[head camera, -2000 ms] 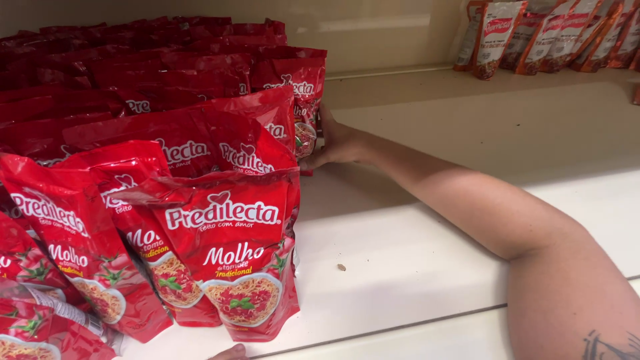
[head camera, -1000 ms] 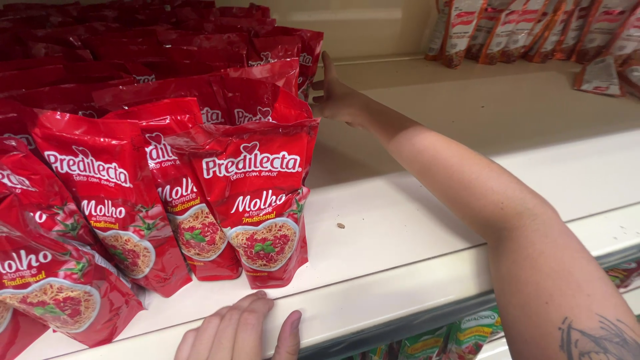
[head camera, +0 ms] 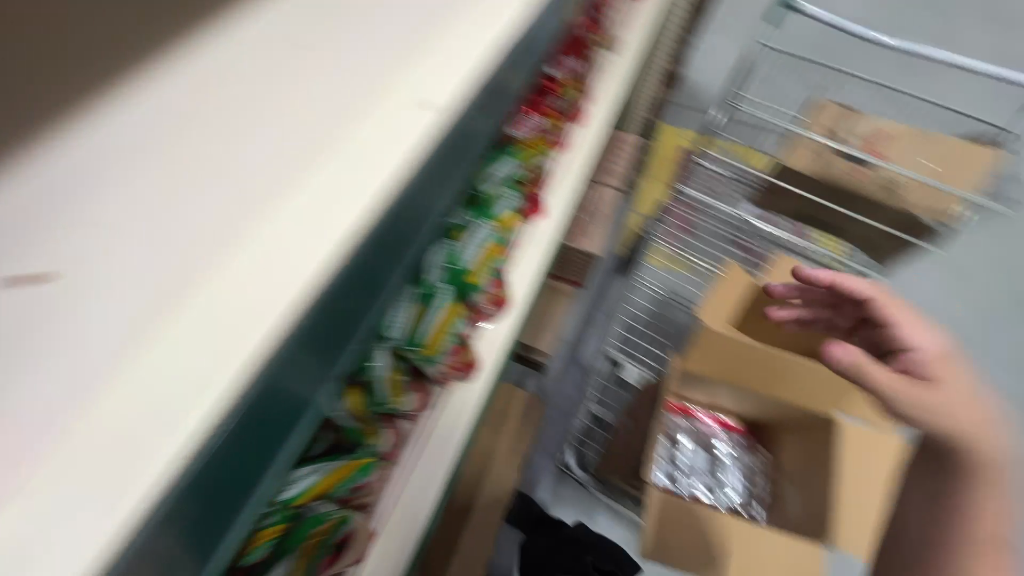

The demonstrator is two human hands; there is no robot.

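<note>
My right hand is held above an open cardboard box, its fingers apart and nothing between them. Inside the box lie shiny silver pouches with a red edge, blurred. The box stands at a wire-frame shopping cart. My left hand does not show. To the left runs a white shelf; the red sauce pouches seen earlier on it are out of this view.
Green and red pouches line the lower shelf beneath a dark green shelf edge. Another cardboard box is in the cart. Stacked cartons stand under the shelving, and black fabric shows at the bottom.
The view has swung far from the red pouches toward the cart and box. My right arm, earlier reaching behind the pouches, is now over the box. My left hand has gone out of view.
</note>
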